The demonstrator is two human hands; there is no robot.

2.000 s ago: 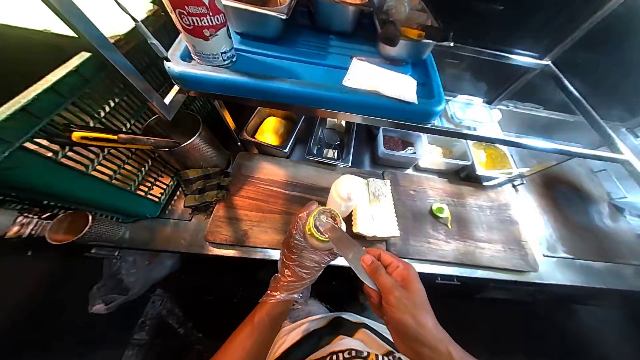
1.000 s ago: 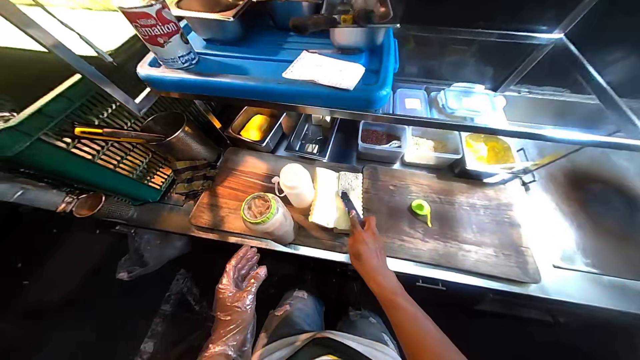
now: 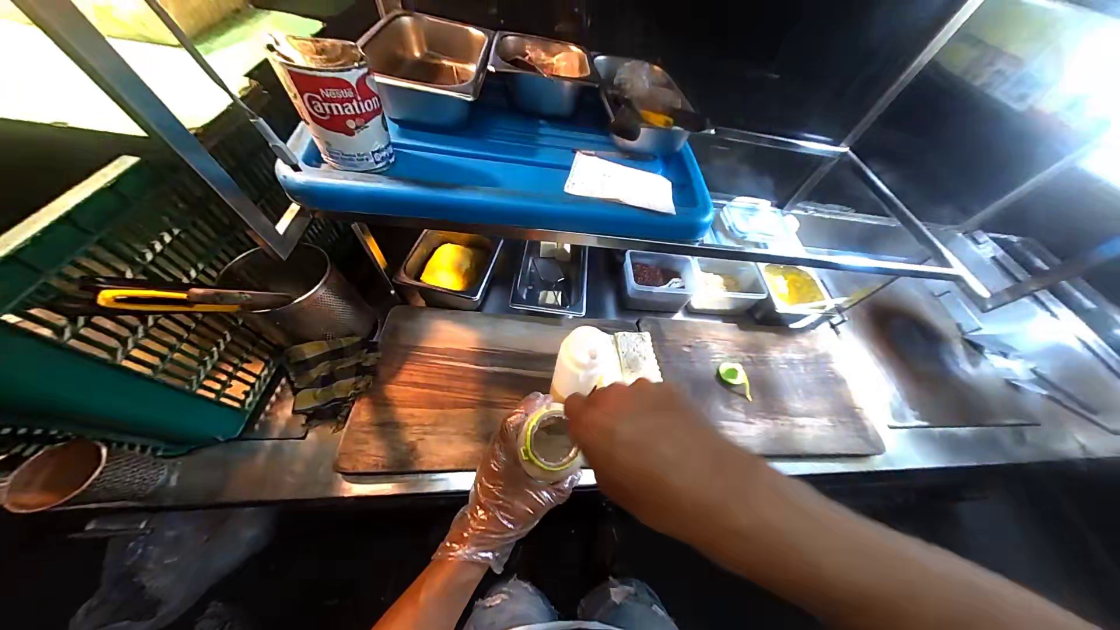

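Observation:
My left hand (image 3: 512, 481), in a clear plastic glove, holds an open jar (image 3: 549, 442) with a yellow-green rim at the front edge of the left wooden cutting board (image 3: 437, 385). Close above and right of the jar is my bare right hand (image 3: 630, 437), its fingers closed near the rim; whatever they hold is hidden by the hand. Behind the jar stands a white squeeze bottle (image 3: 584, 360). A slice of bread with a speckled spread (image 3: 637, 354) lies beside the bottle, partly covered by my right hand. A green plastic lid (image 3: 733, 376) rests on the right cutting board (image 3: 787, 411).
Food containers (image 3: 656, 280) line the back of the counter. Above them, a steel-framed shelf bears a blue tray (image 3: 490, 188), a Carnation can (image 3: 337, 109) and metal pans. Left are a green crate (image 3: 114, 394), yellow-handled tongs (image 3: 192, 299) in a perforated metal pot (image 3: 328, 306) and a checked cloth (image 3: 331, 372).
One second ago the jar stood on the board and my left hand was empty below it; now that hand holds it. My right hand has moved from the bread, where it held a knife, to the jar.

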